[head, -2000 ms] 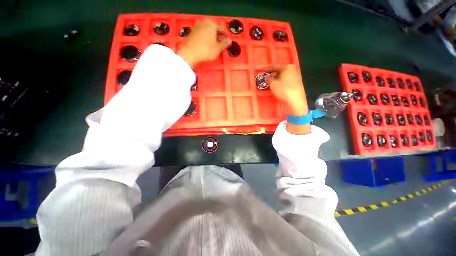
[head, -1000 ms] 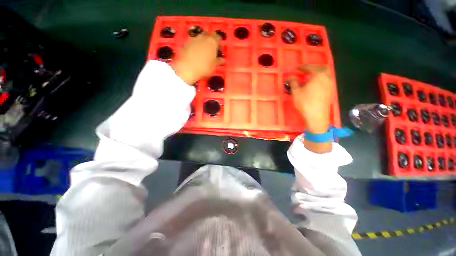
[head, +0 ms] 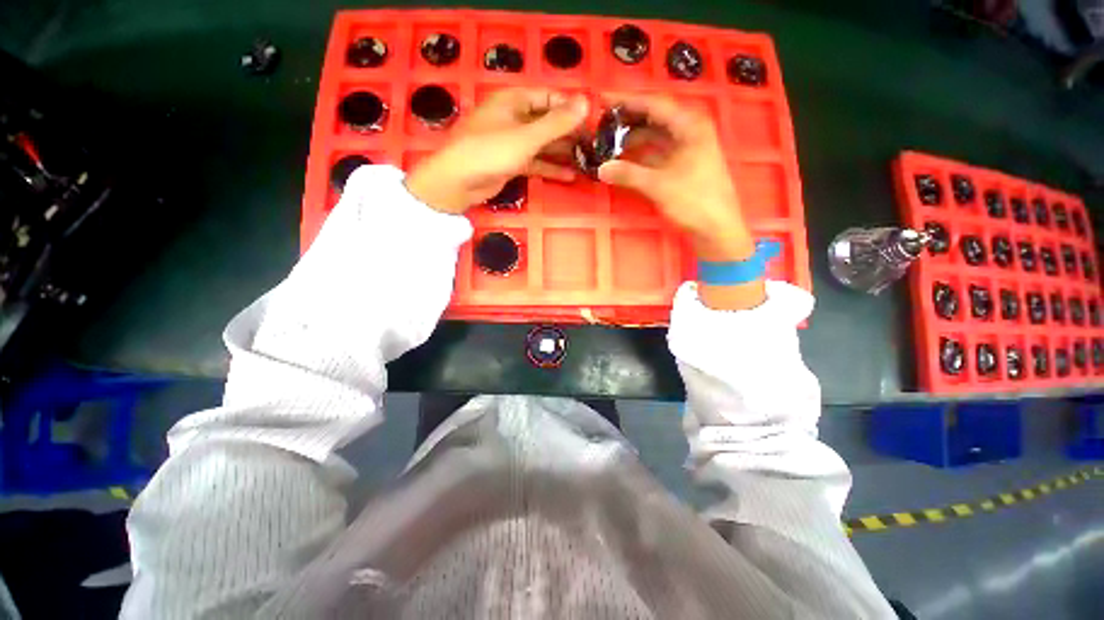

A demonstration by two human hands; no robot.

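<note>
The red-orange component tray [head: 569, 273] lies in front of me, with round black units in many pockets along its top and left. My left hand [head: 515, 143] and my right hand [head: 672, 158] meet above its middle. My right hand grips a glossy round unit [head: 615, 133] with a silvery rim, tilted on edge. The fingertips of my left hand are at a dark piece [head: 587, 155] touching or beside that unit; whether it is separate is unclear. A blue strap is on my right wrist.
A single round unit [head: 546, 346] with a pale centre lies at the bench edge below the tray. A clear bottle [head: 874, 257] lies between the trays. A second red tray [head: 926, 303], full of units, is at right. Small parts [head: 259, 56] lie at upper left. Dark equipment [head: 36, 230] is at far left.
My hands were apart over the tray and have come together above its middle. My right hand has lifted a unit from the tray's right part. The camera view has shifted.
</note>
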